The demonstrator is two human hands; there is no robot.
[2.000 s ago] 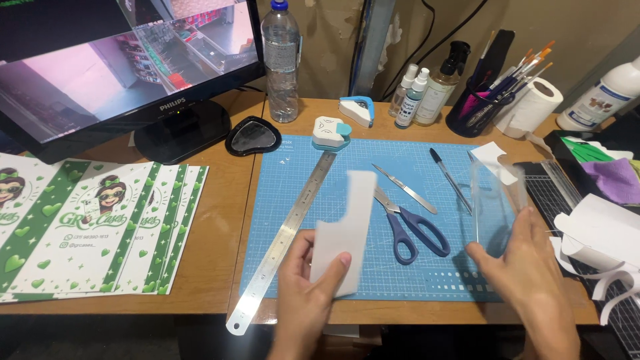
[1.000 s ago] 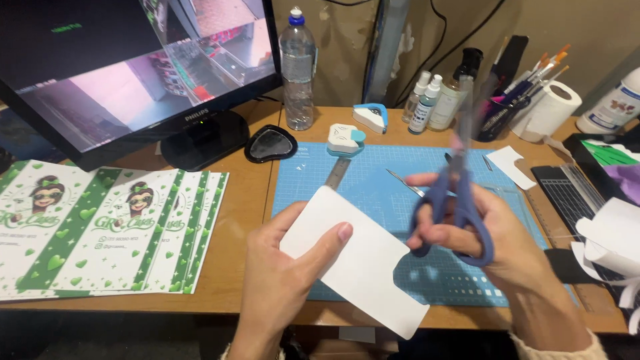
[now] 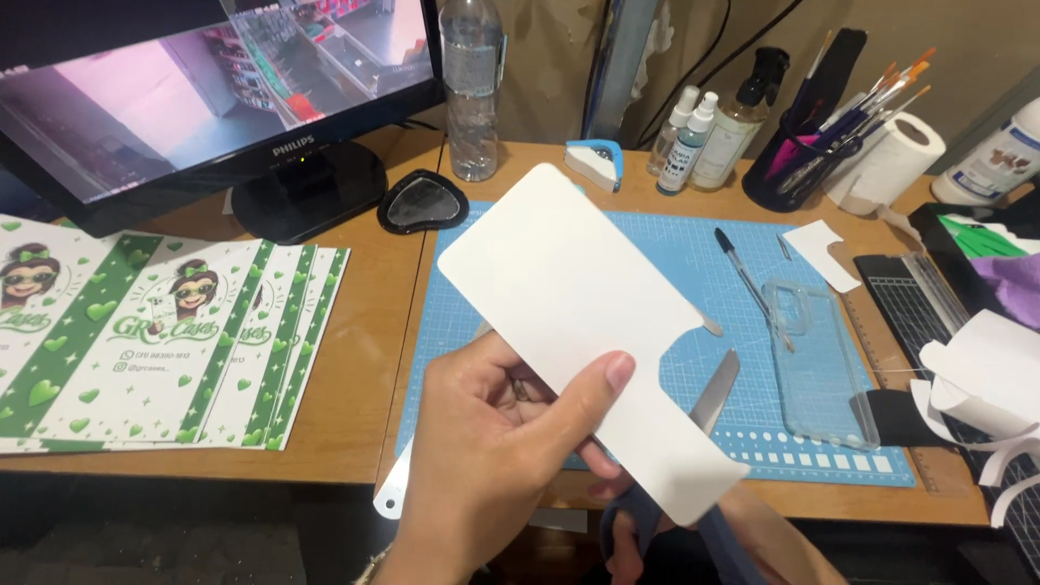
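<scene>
My left hand (image 3: 512, 431) pinches a white card cutout (image 3: 569, 276) with rounded corners and a curved notch on its right side. Below and partly behind the card, my right hand (image 3: 630, 528) holds scissors with dark blue handles (image 3: 719, 548). One blade (image 3: 717, 390) shows past the card's lower right edge. On the blue cutting mat (image 3: 658, 236) lie a clear phone case (image 3: 821, 366), a black-capped pen (image 3: 743, 268) and a smaller white card piece (image 3: 822, 253). The card and my left hand hide most of the steel ruler, whose end (image 3: 391, 504) shows.
Green-and-white printed bags or sheets (image 3: 187, 341) lie at left, before a Philips monitor (image 3: 292, 146). A plastic bottle (image 3: 471, 89), tape dispenser (image 3: 595, 165), spray bottles (image 3: 686, 150) and brush holder (image 3: 792, 166) line the back. A paper trimmer (image 3: 902, 301) and curled white paper (image 3: 983, 382) are at right.
The scissors lay on the mat at first, and my right hand took hold of them and moved down behind the card. The clear case, earlier in my right hand, now lies on the mat.
</scene>
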